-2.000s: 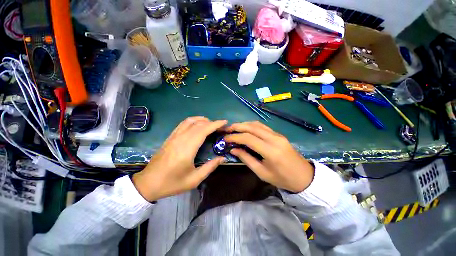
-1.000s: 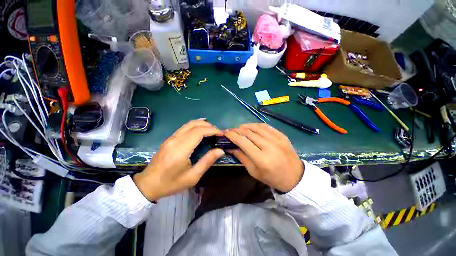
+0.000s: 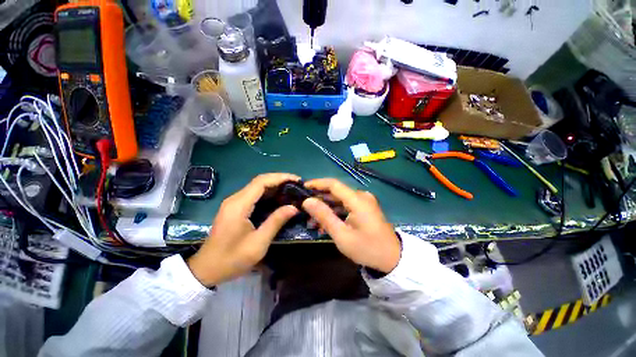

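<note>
A small black smartwatch (image 3: 291,195) is held above the mat's front edge, between the fingertips of both hands. My left hand (image 3: 240,226) grips it from the left, thumb below and fingers curled over the top. My right hand (image 3: 359,223) grips it from the right, its thumb on the near side. The fingers hide much of the watch, and its parts cannot be told apart. Silver tweezers (image 3: 339,162) and a long black tool (image 3: 396,180) lie on the green mat beyond the hands.
A rounded-square watch part (image 3: 200,182) lies at left on the mat. Orange and blue cutters (image 3: 450,183) lie at right. A dropper bottle (image 3: 340,123), a white solvent bottle (image 3: 242,87), a blue box (image 3: 305,102) and a cardboard box (image 3: 516,115) stand behind. An orange multimeter (image 3: 94,97) stands at left.
The camera view has tilted up, so more of the back wall shows. My hands still hold the watch, now turned and slightly left. The lit display seen two seconds ago no longer shows.
</note>
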